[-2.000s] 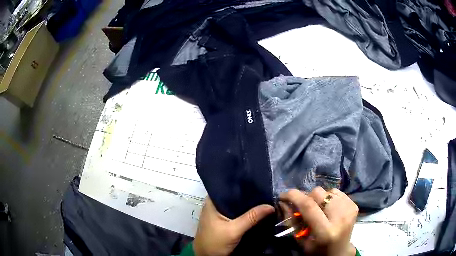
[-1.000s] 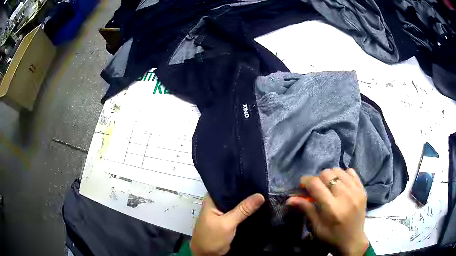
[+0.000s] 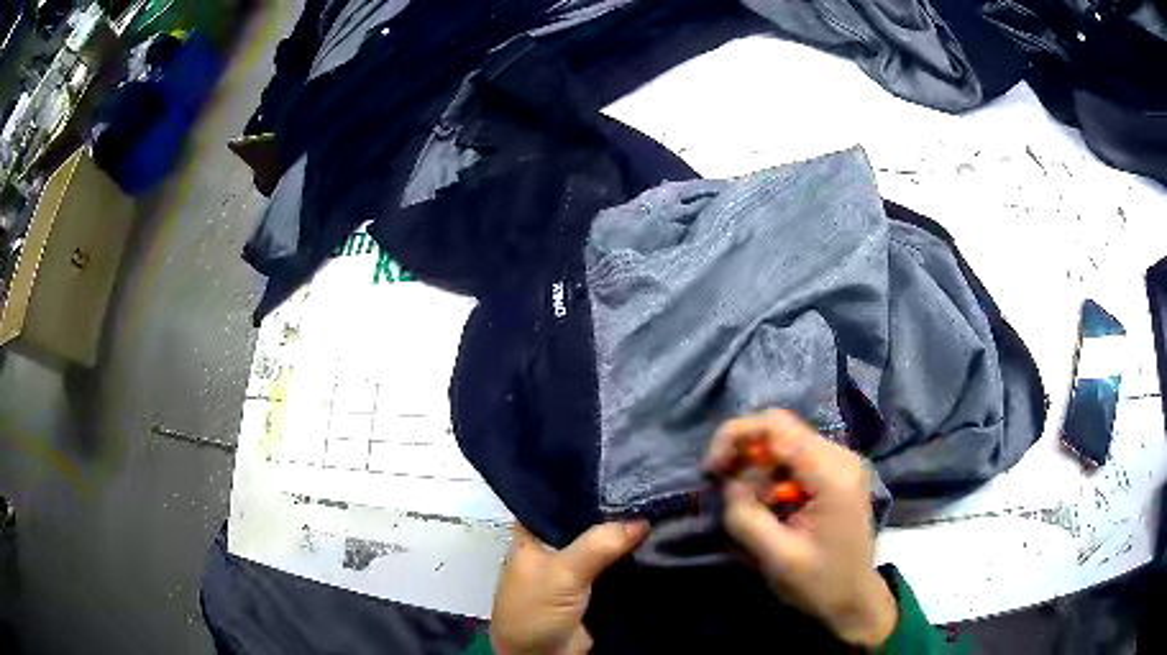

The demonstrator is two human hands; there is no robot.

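Note:
The denim garment [image 3: 742,294] lies bunched on the table, its grey wrong side up at the middle and a near-black band with small white lettering [image 3: 559,299] at its left. My left hand [image 3: 557,591] grips the garment's near edge, thumb on top by the seam [image 3: 653,507]. My right hand [image 3: 806,518] is blurred over the grey cloth, closed round the orange-red snips [image 3: 772,476]. The blades cannot be made out. Loose thread ends are too small to tell.
The white table [image 3: 346,448] has a printed grid and green lettering. Other dark and grey garments [image 3: 512,77] lie along the far edge, more at the near left. A smartphone [image 3: 1092,384] lies at right. A carton [image 3: 71,262] and a blue thing [image 3: 160,115] stand at far left.
The garment's band and label have shifted left in view. The grey cloth's near edge now shows by my left thumb. My right hand has moved slightly up and left from one second ago, snips still held.

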